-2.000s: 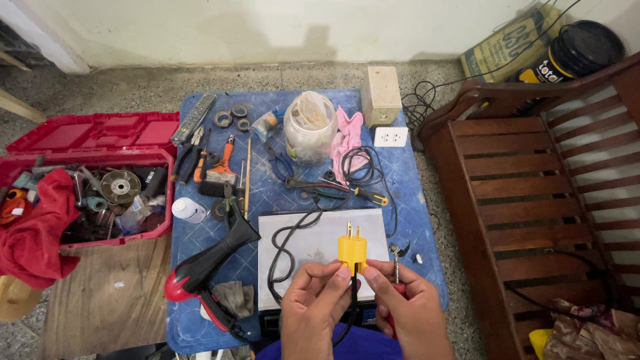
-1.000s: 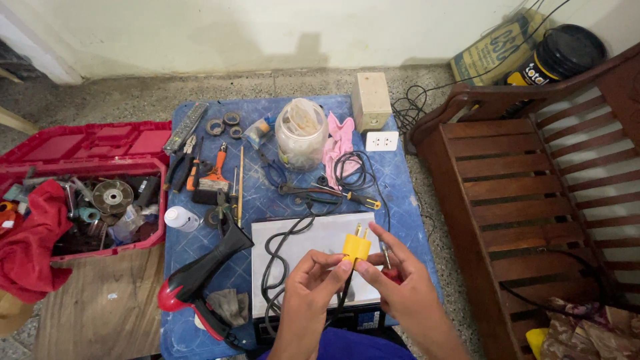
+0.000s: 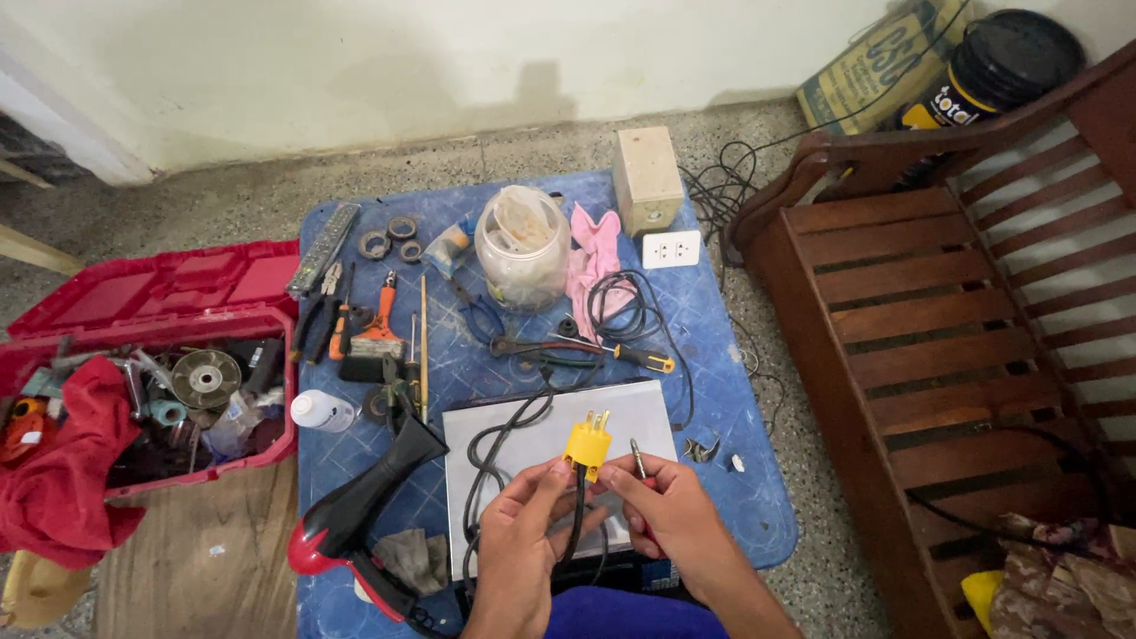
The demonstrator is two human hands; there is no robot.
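Above a silver panel point(image 3: 643, 410) near the table's front, my left hand point(image 3: 525, 537) holds a yellow three-prong electrical plug point(image 3: 587, 444) at its lower left side, prongs pointing up. A black power cord point(image 3: 578, 519) hangs from its base between my hands. My right hand point(image 3: 670, 515) touches the plug's lower right with its fingertips and also holds a red-handled screwdriver point(image 3: 638, 457), its metal end upward. More black cord point(image 3: 484, 453) curls over the panel. To the left lies a black and red hair dryer point(image 3: 373, 497).
The blue table point(image 3: 710, 373) bears pliers point(image 3: 479, 315), a yellow-black screwdriver point(image 3: 645, 358), a plastic jar point(image 3: 522, 253), a pink cloth point(image 3: 596, 253), a white outlet point(image 3: 671, 249), a wooden box point(image 3: 648, 177) and a white bottle point(image 3: 322, 411). Left is a red toolbox point(image 3: 213, 475); right, a wooden bench point(image 3: 923, 328).
The right hand's raised, spread fingers have come down around the screwdriver since a second ago. The plug remains between both hands, its prongs now showing more clearly.
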